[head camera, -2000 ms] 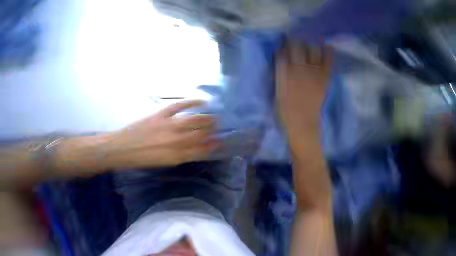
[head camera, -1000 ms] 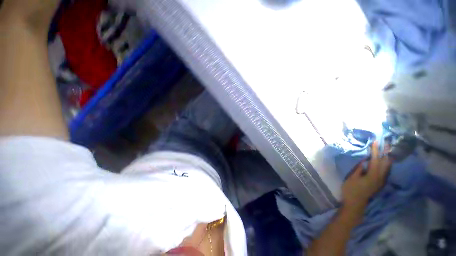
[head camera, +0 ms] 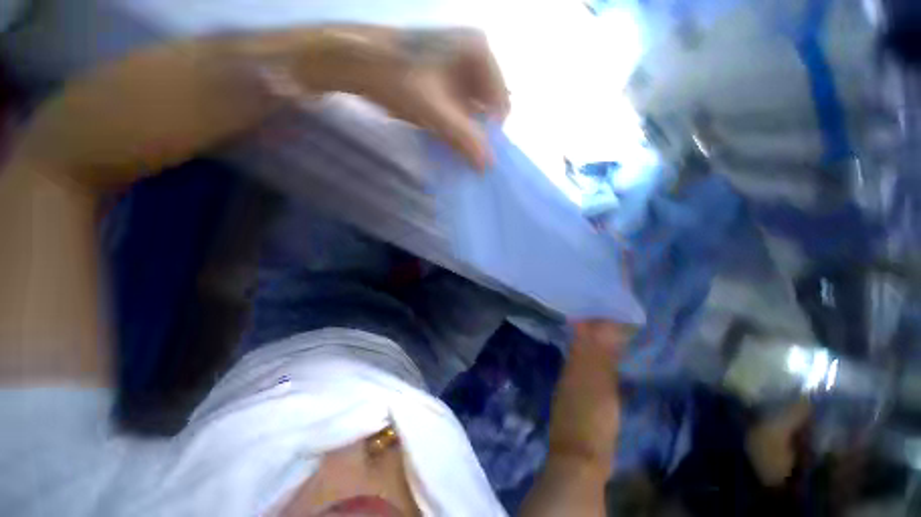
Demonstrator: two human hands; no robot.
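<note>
A flat light-blue cloth piece is stretched between my hands over the table's front edge. My left hand pinches its upper left corner between thumb and fingers. My right hand is at its lower right corner, fingertips partly hidden by the cloth. More light-blue cloth lies bunched to the right, beside the glare at the needle area. The needle itself cannot be made out. The picture is blurred.
The grey table edge runs diagonally above my lap. The table top is washed out by bright light. A bright blue strip is at the upper right. Another person's hand shows blurred at the lower right.
My left hand has come from the far upper left to the cloth and taken hold of it. My right hand has moved from near the needle to the cloth's lower corner. The view has turned.
</note>
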